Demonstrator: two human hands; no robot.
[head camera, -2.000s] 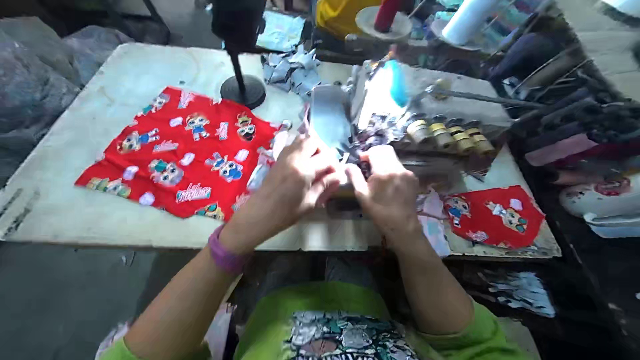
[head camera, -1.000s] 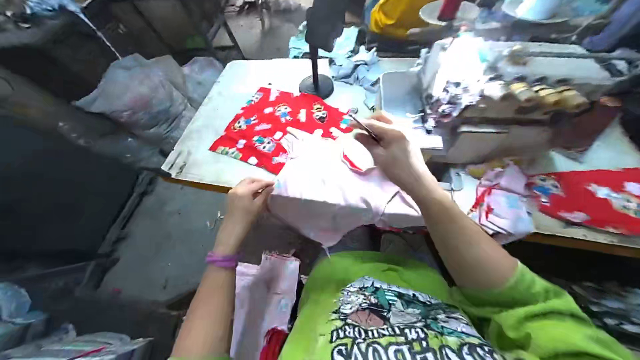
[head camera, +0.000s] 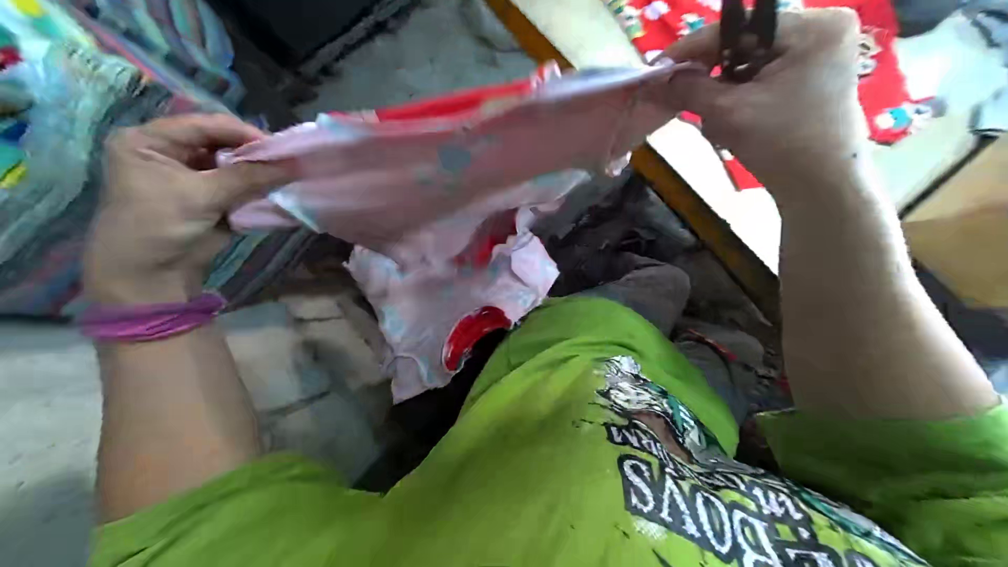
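Observation:
A pink printed garment piece (head camera: 457, 165) with red parts is stretched between my two hands above my lap. My left hand (head camera: 169, 197), with a purple band at the wrist, pinches its left end. At the upper right my right hand (head camera: 764, 102) grips the other end and also holds a dark metal tool (head camera: 746, 39), perhaps thread snips, partly cut off by the frame edge. Below hangs more pink cloth (head camera: 453, 299) with red trim near my knee; whether it is joined to the held piece is unclear.
Red printed fabric (head camera: 874, 87) lies on the white worktable (head camera: 756, 205), whose brown edge (head camera: 685, 205) runs diagonally beside my right forearm. A heap of multicoloured cloth or bags (head camera: 79, 150) fills the upper left. Tiled floor (head camera: 291, 354) shows under my left arm.
The view has swung far down and left from the table. The pink piece, over the table edge a second ago, is now held up and stretched over my lap.

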